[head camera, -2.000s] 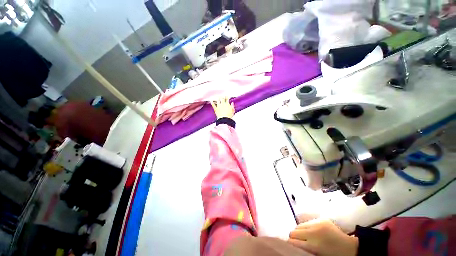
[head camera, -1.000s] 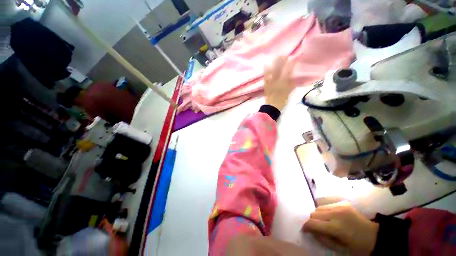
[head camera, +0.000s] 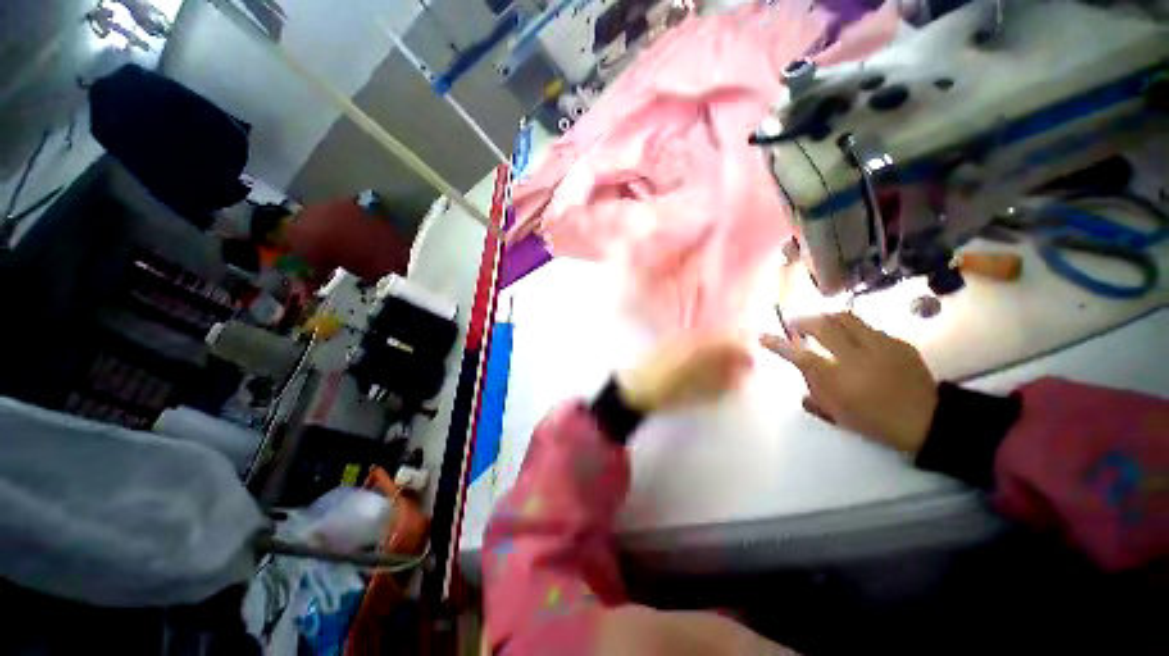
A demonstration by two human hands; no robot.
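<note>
The pink garment cloth [head camera: 667,154] lies in folds across the far side of the white table, left of the sewing machine [head camera: 885,141]. Its near end narrows towards my left hand [head camera: 686,372], which is blurred and closed on the cloth's near edge. My right hand [head camera: 872,385] is just in front of the machine's needle area, palm down with fingers apart, and no cloth shows in it. The needle itself is hard to make out in the bright light.
Blue-handled scissors [head camera: 1102,244] and an orange wooden handle [head camera: 990,265] lie right of the needle area. Purple cloth [head camera: 523,260] shows under the pink. A red, black and blue strip [head camera: 491,397] runs along the table's left edge. A person sits beyond, left.
The pink cloth has been drawn from the far side towards me. My left hand has come back from the far cloth to the table's front. My right hand has opened beside the machine.
</note>
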